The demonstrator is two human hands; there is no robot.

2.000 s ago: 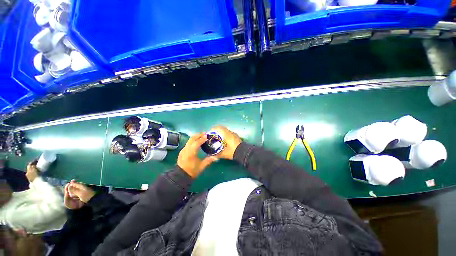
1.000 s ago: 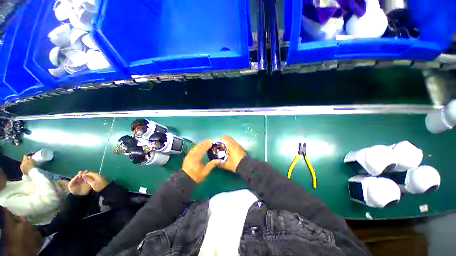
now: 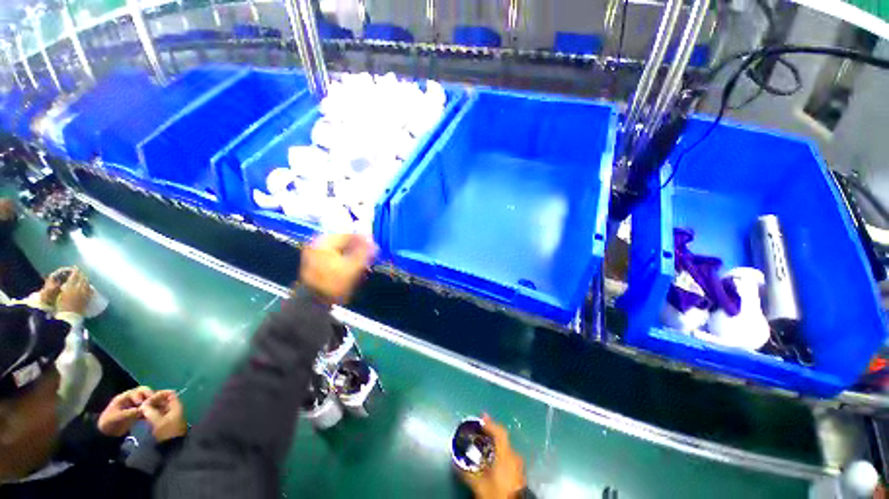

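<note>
My left hand [image 3: 336,265], slightly blurred, is raised at the front edge of the blue bin [image 3: 231,180] heaped with white covers [image 3: 366,136]. Its fingertips overlap the lowest covers, and I cannot tell whether it holds one. My right hand [image 3: 502,466] is low over the bench and holds a part-assembled camera unit [image 3: 473,445], open end up, with dark and shiny insides showing. A group of part-assembled units [image 3: 353,383] stands on the bench beside my left sleeve, which partly hides it.
The middle blue bin [image 3: 502,210] shows a bare floor. The right bin [image 3: 731,361] holds a purple cloth [image 3: 704,276], a white bottle-like item [image 3: 746,317] and a silver cylinder [image 3: 775,268]. A metal strip edges the green bench [image 3: 229,336]. Co-workers' hands [image 3: 141,411] are at left.
My left hand has left the unit and moved up to the covers bin. My right hand still holds the unit. The view has tilted up, showing more of the bins; the yellow-handled cutters are mostly out of view.
</note>
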